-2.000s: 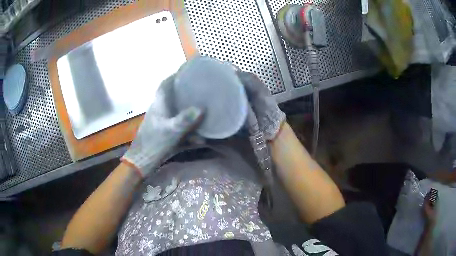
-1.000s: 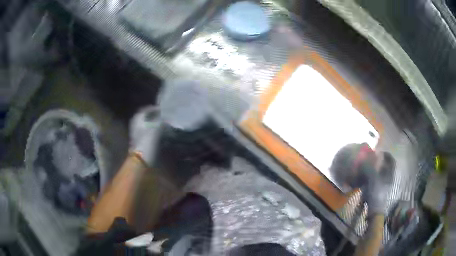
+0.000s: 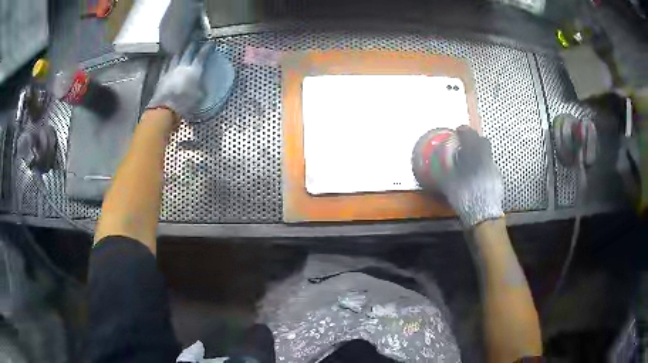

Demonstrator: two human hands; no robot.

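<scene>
The silver-white metal panel lies flat on the holding fixture, whose orange-brown border shows all round. My right hand, in a soiled grey-white glove, is shut on a red and grey orbital sander over the panel's lower right part. The glove hides part of the sander and of the panel's right edge. My left hand, gloved, is at the left side of a stack of light blue abrasive discs, left of the fixture. Its fingers are blurred, and I cannot tell whether they grip a disc.
A second sander stands at the bench's right part, its hose over the front edge. A dark grey tray lies left of the discs, with a red-labelled item near its top corner. A white object lies behind my left hand.
My left hand has moved from beside the bench, where it held a grey disc near a round bin, up to the disc stack. My right hand still holds the sander. The view has turned.
</scene>
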